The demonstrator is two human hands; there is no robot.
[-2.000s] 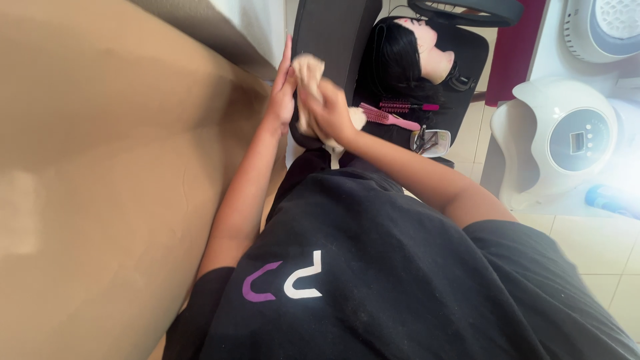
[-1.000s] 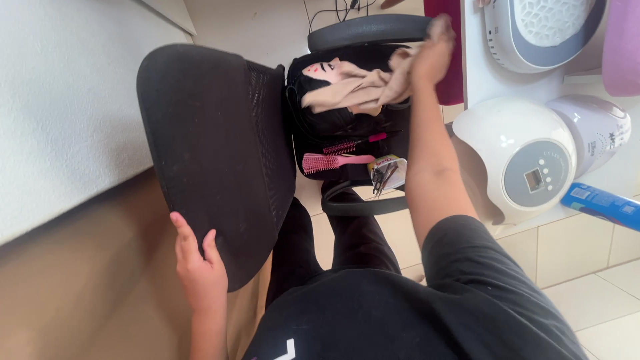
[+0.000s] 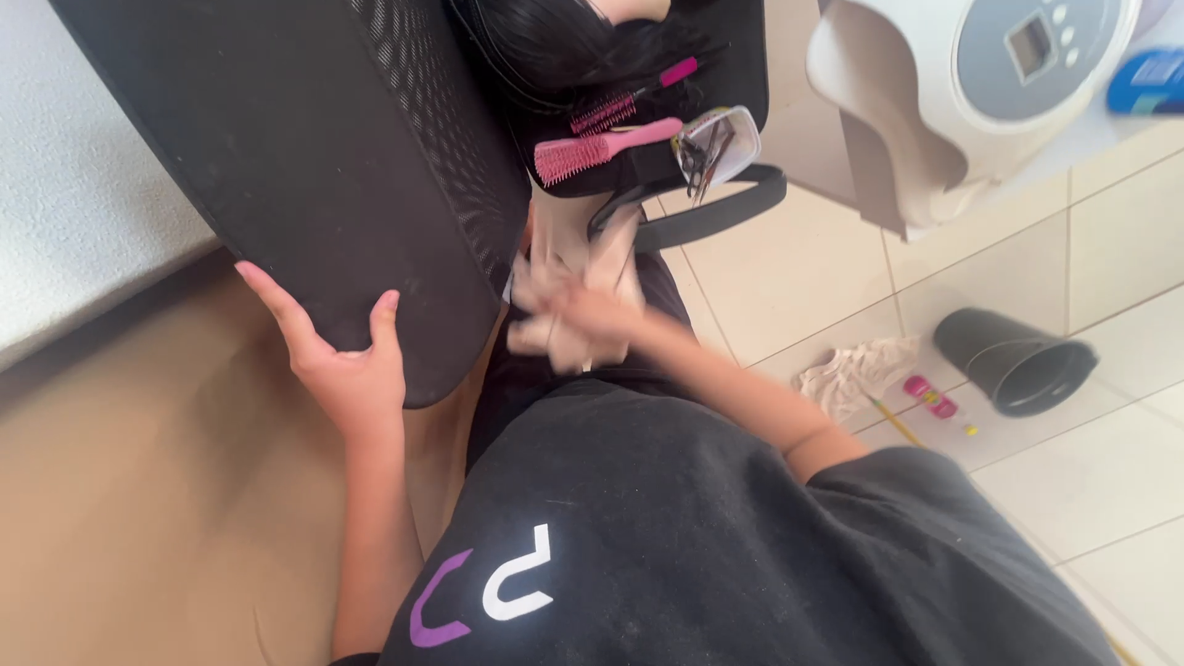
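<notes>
My left hand [image 3: 342, 361] rests on the lower edge of the black chair backrest [image 3: 277, 185], thumb and fingers spread apart around it. My right hand [image 3: 597, 314], blurred by motion, holds a beige cloth [image 3: 560, 268] over my lap, near the front of the chair seat. On the black seat lie a pink hairbrush [image 3: 573, 159], a round brush [image 3: 603, 115] with a magenta handle, and a white container [image 3: 740, 148] of hair clips. A mannequin head with black hair [image 3: 546, 42] lies at the top, partly out of view.
A black armrest [image 3: 721, 217] curves beside the seat. At the upper right a white nail lamp [image 3: 888, 102] and a blue bottle [image 3: 1147, 83] rest on a white surface. A dark bin [image 3: 1013, 361] lies tipped on the tiled floor beside a crumpled cloth [image 3: 856, 370]. A white wall stands left.
My right hand has brought the beige cloth from over the mannequin head down to my lap. My left hand stays at the backrest. The view has shifted.
</notes>
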